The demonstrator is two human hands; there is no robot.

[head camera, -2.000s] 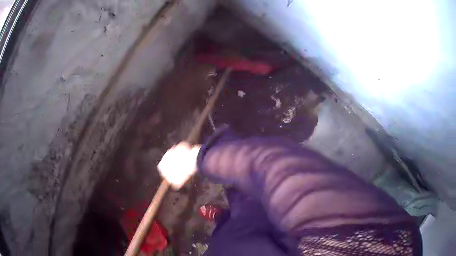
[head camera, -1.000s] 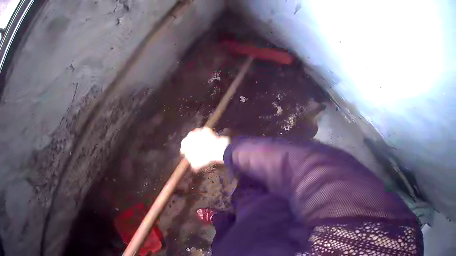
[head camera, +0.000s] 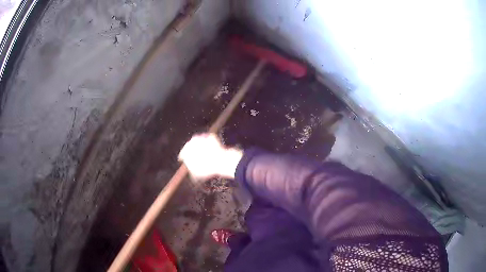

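Observation:
A red broom head [head camera: 285,62] lies on the dark wet floor at the far corner, close to the right wall. Its wooden stick [head camera: 152,218] runs down to the lower left. My right hand [head camera: 210,156], overexposed to white, is closed around the middle of the stick. Its fingers cannot be made out. The purple sleeve comes in from the lower right. A red dustpan [head camera: 160,255] is on the floor at the bottom left, partly behind the stick and cut off by the edge. Dark sweepings with pale bits [head camera: 304,133] lie below the broom head. My left hand is not in view.
Stained grey walls stand at left [head camera: 69,106] and right [head camera: 362,79] and meet at the far corner. Green netting or cloth [head camera: 445,218] lies by the right wall. A red patterned shoe tip [head camera: 220,236] shows below my arm.
The broom head has shifted slightly left and tilted since a second ago. My right hand and the stick have moved left. The dustpan shows lower in the view.

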